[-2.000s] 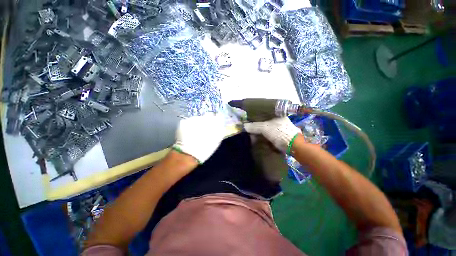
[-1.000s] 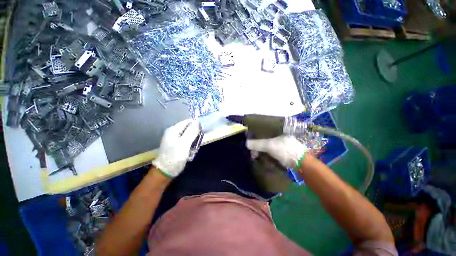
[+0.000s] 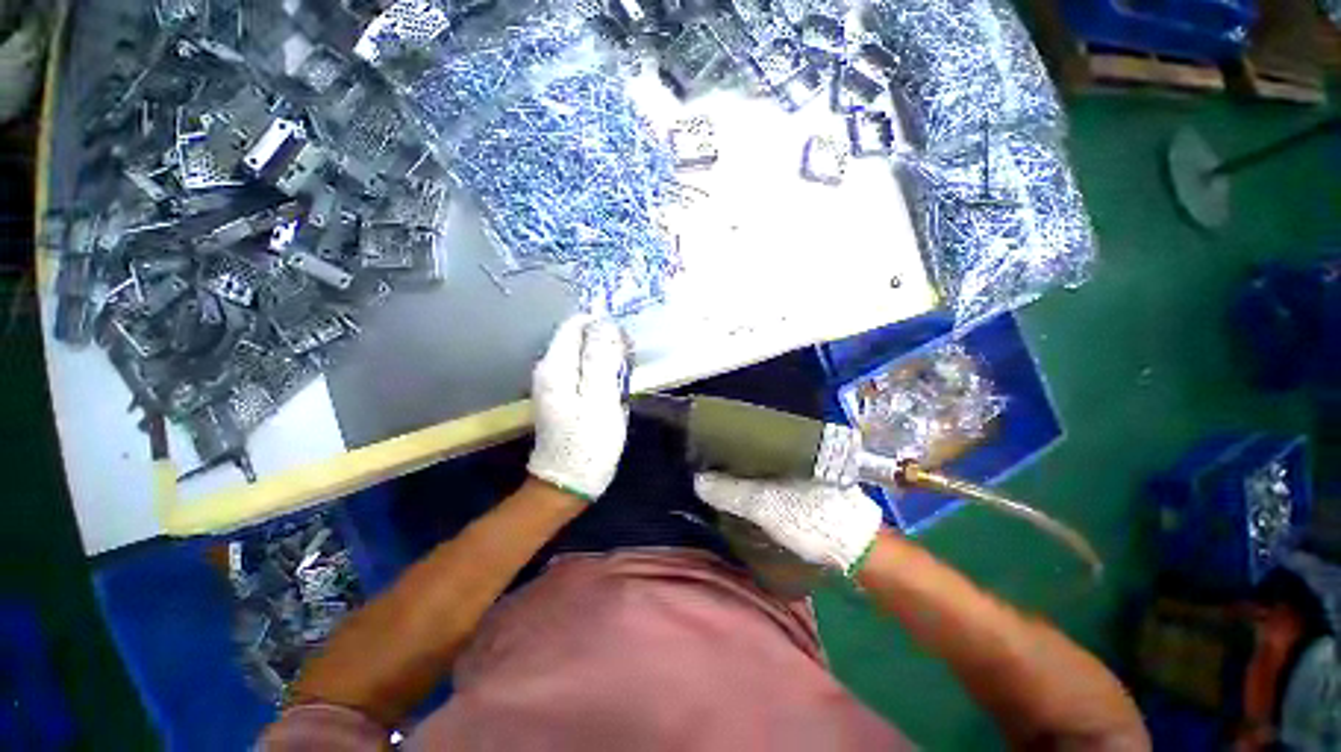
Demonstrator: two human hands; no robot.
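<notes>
My right hand (image 3: pixel 802 514), in a white glove, holds the olive-green air tool (image 3: pixel 757 441) over my lap. Its dark nose points left toward my left hand and its hose runs off to the right. My left hand (image 3: pixel 581 411), also gloved, is at the table's yellow edge with fingers bent around a small dark part (image 3: pixel 625 360), mostly hidden by the glove. The tool's nose ends close to that hand; whether they touch I cannot tell. The loose pile of shiny pins (image 3: pixel 566 162) lies on the table just beyond my left hand.
A large heap of grey metal brackets (image 3: pixel 265 250) covers the table's left. Clear bags of pins (image 3: pixel 1000 191) lie at its right end. Square brackets (image 3: pixel 824 157) lie near the top right. Blue bins stand below the edge, left (image 3: pixel 133 617) and right (image 3: pixel 1030 397). The yellow edge (image 3: pixel 353 463) runs in front.
The tool and my right hand have moved down and left, closer to my left hand. My left hand has moved right and turned more upright. The view has shifted a little.
</notes>
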